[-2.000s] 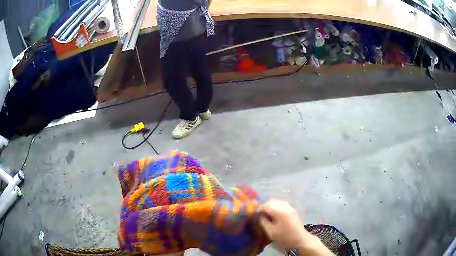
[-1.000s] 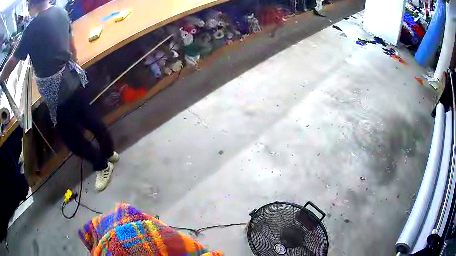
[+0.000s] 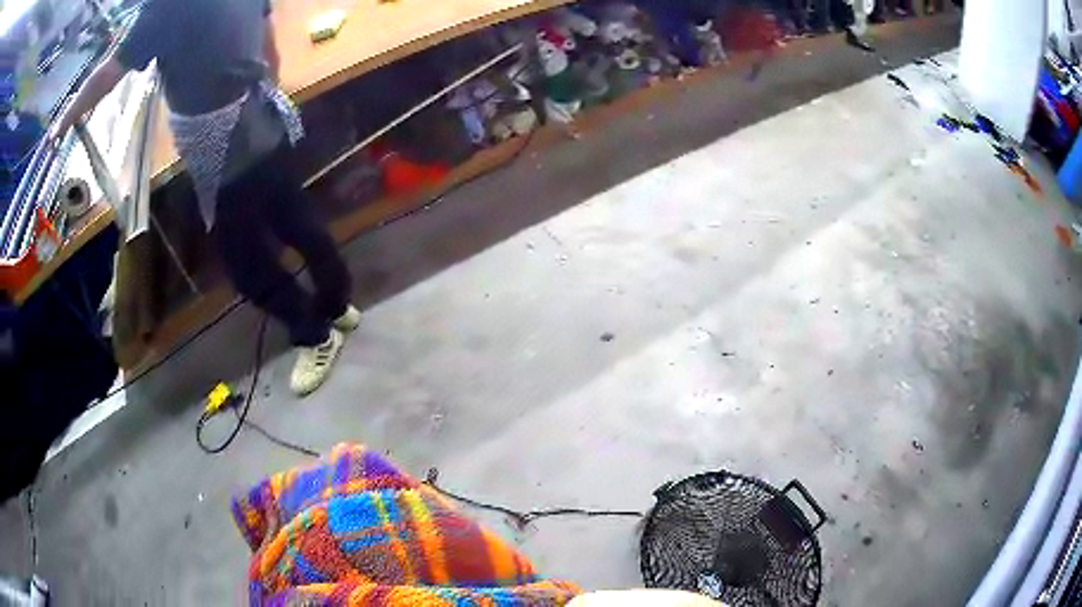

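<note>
The plaid fleecy garment point(image 3: 392, 534), with orange, blue, purple and red checks, lies in a folded heap at the bottom edge, left of the middle. A small pale strip of my right hand or arm point(image 3: 647, 599) shows at the bottom edge, at the garment's right end. It is cut off by the frame, so its fingers and grip are hidden. My left hand is not in view.
A round black floor fan point(image 3: 730, 540) is at the lower right, its cable on the floor. A person point(image 3: 243, 154) stands at the long brown worktable point(image 3: 392, 45), with fabric rolls point(image 3: 570, 59) beneath. A yellow connector point(image 3: 218, 397) lies left. White tubes line the right edge.
The view swung right, then partly back left. My right hand, earlier on the garment's right end, dropped out of view and now barely shows. The fan has come fully into view.
</note>
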